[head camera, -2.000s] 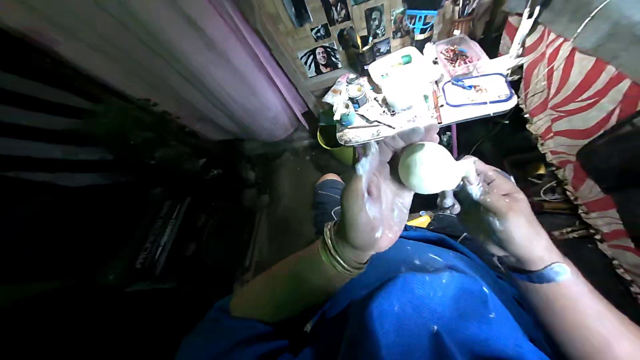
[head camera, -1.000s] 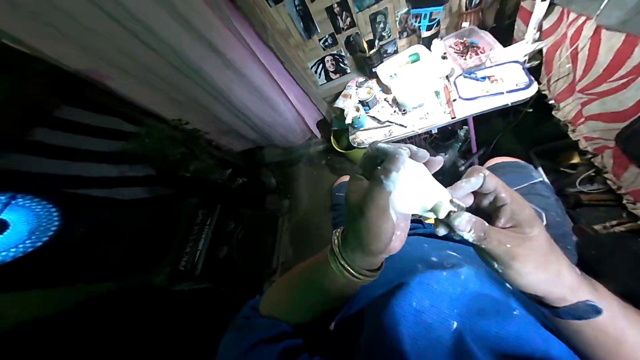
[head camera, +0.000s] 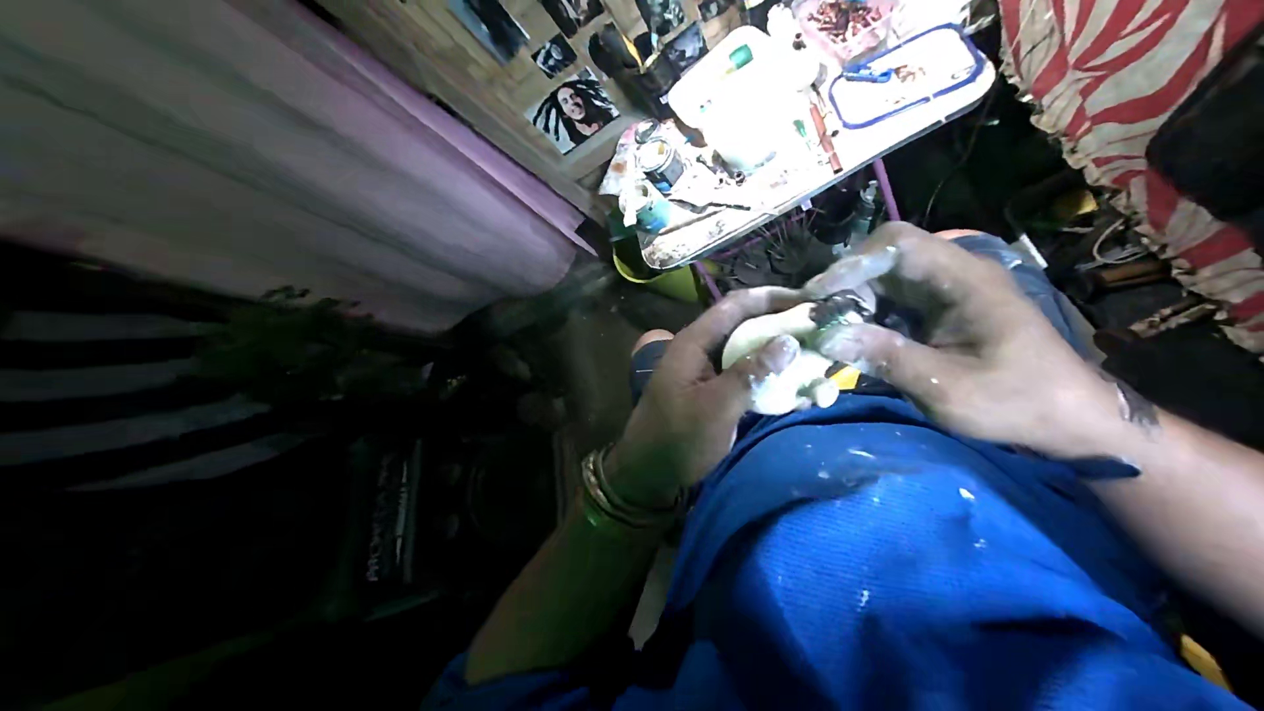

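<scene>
A pale, rounded object [head camera: 780, 380] with small knobs, its material unclear, lies in my left hand [head camera: 701, 380], whose thumb presses on its face. White residue coats the fingers of both hands. My right hand [head camera: 948, 336] is at the object's right side, with thumb and fingers around a small dark, shiny part [head camera: 839, 308]. Whether that part belongs to the object or is separate, I cannot tell. Both hands are above my lap, over blue cloth [head camera: 889, 533] spotted with white.
Beyond my hands stands a small table [head camera: 711, 237] with a white container [head camera: 741, 118], a jar [head camera: 660, 163], a blue-rimmed tray [head camera: 849, 118] and a pink tub [head camera: 839, 25]. A yellow-green bucket [head camera: 671, 283] is below it. A curtain [head camera: 395, 178] hangs at left, red-and-white striped cloth [head camera: 1116, 89] at right.
The pale object showed its round side two seconds ago; now it is turned, with knobs showing low. My left thumb has come over its face, and my right hand has moved to its upper right.
</scene>
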